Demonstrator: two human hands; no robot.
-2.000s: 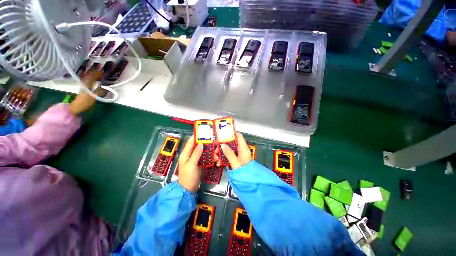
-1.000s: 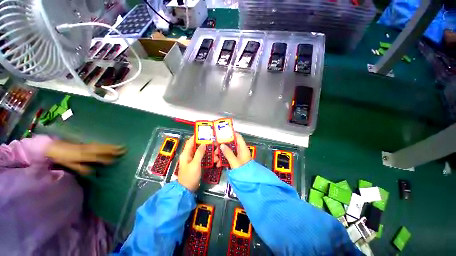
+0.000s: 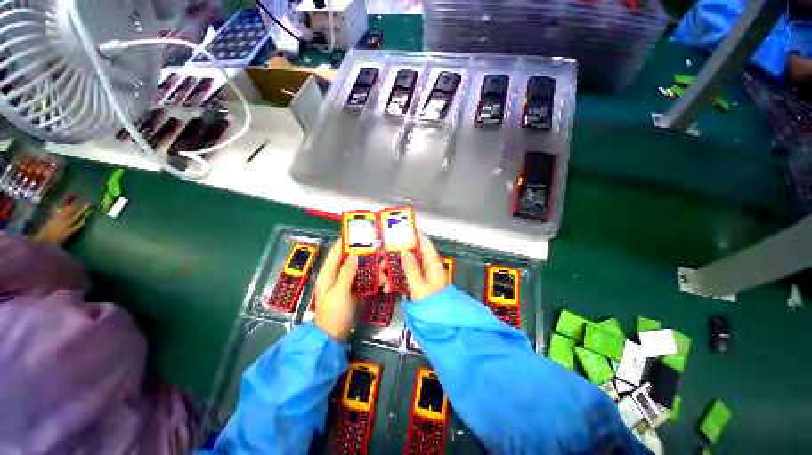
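Observation:
My left hand holds a red mobile phone with an orange-yellow frame and a lit white screen. My right hand holds a second such phone, also lit, side by side with the first. The thumbs lie on the keypads. Both phones are above a clear working tray. In its pockets lie several red phones with dark screens, one at the upper left, one at the right, others nearer me. Some are partly hidden by my hands and sleeves.
A cloudy tray with several dark phones stands beyond. Green and white batteries lie piled at right, near a small black block. A white fan is upper left. Another person's hand is at far left. Metal supports stand at right.
My hands hold the same two phones in nearly the same place. The other person's hand has moved from beside the fan, across the bench, to the far left.

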